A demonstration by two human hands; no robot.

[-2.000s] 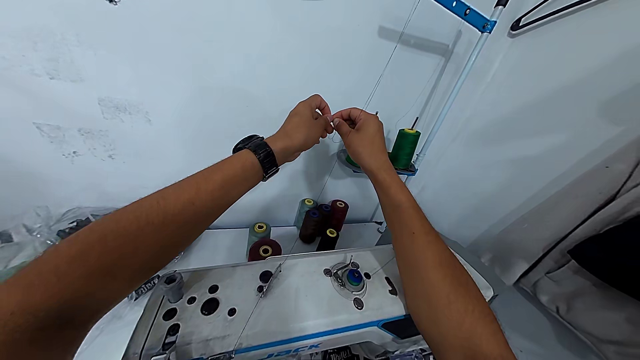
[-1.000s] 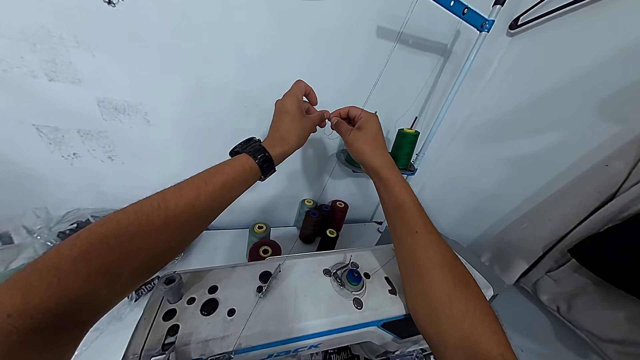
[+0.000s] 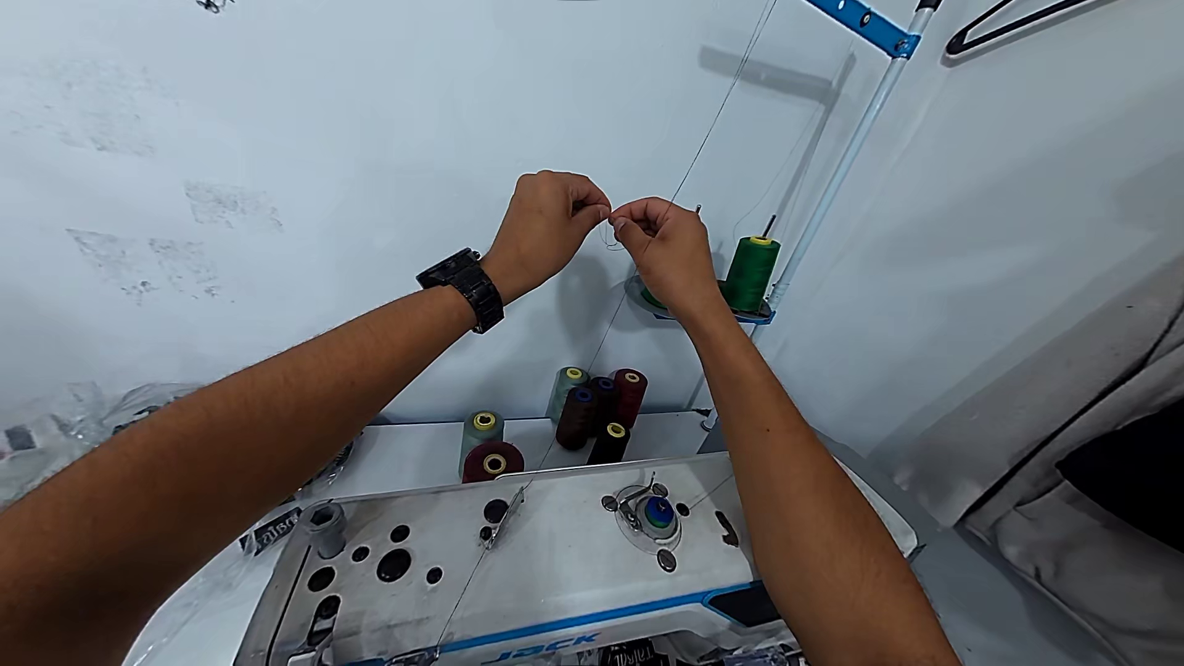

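Observation:
My left hand [image 3: 555, 222], with a black watch [image 3: 464, 285] on its wrist, meets my right hand [image 3: 661, 245] above the sewing machine. Both pinch a thin thread [image 3: 610, 246] at their fingertips; a small loop of it hangs just below. Another line of thread [image 3: 726, 100] runs down from the top behind my right hand. Right of that hand, a green thread cone [image 3: 751, 274] stands on the thread stand's tray, and a second one is mostly hidden. Below lies the white Jack sewing machine [image 3: 564, 555] with a small bobbin [image 3: 659, 511] on its top.
Several thread cones stand behind the machine, among them a maroon one [image 3: 630, 396], a black one [image 3: 610, 444] and a grey-green one [image 3: 482, 435]. The thread stand's pole [image 3: 846, 166] rises at right. Clear plastic bags [image 3: 79, 430] lie at left. A black hanger [image 3: 1017, 28] hangs upper right.
The fingers of my left hand, raised and apart a second ago, are now curled down at the fingertips of my right hand. My right hand has hardly moved.

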